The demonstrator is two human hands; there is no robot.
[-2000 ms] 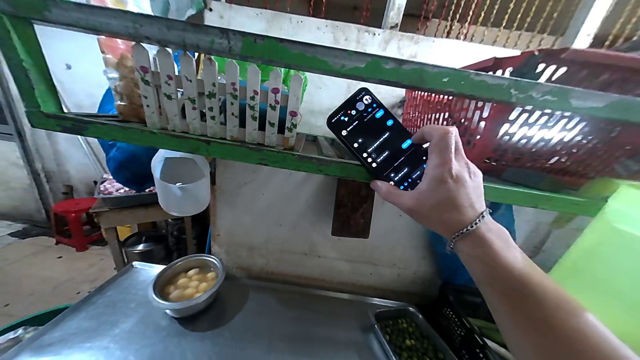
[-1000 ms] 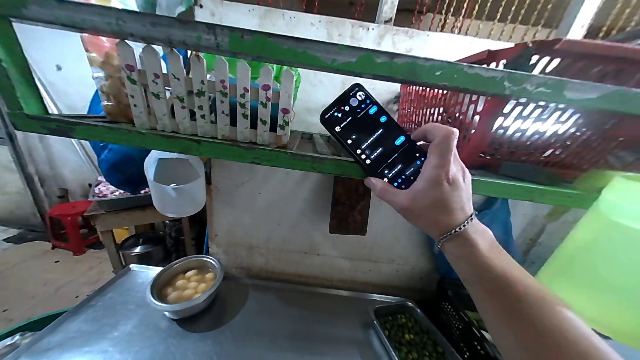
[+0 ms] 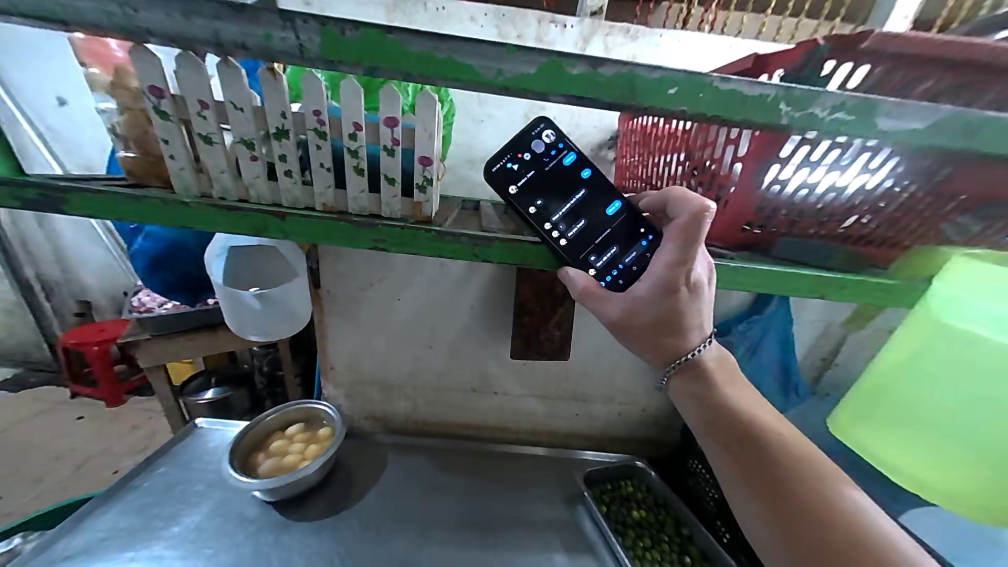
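Observation:
My right hand [image 3: 665, 287] grips a black smartphone [image 3: 575, 205] by its lower end, with the thumb on the left edge and the fingers on the right. The phone is tilted, its lit screen facing me and showing a dark page of messages. It lies against or just in front of the green metal shelf rail [image 3: 378, 234]; whether it touches the rail I cannot tell. A chain bracelet [image 3: 687, 360] circles the right wrist. To the right of the phone, behind the fingers, is a red plastic basket [image 3: 677, 169]. My left hand is out of view.
Below, a metal tabletop [image 3: 441, 504] holds a steel bowl [image 3: 331, 453] of pale round food in liquid and a metal tray [image 3: 587, 492] of small green fruits. A white picket panel [image 3: 319, 150] stands on the shelf. At right is a translucent green container [image 3: 937, 394]; at left, a red stool [image 3: 94, 354].

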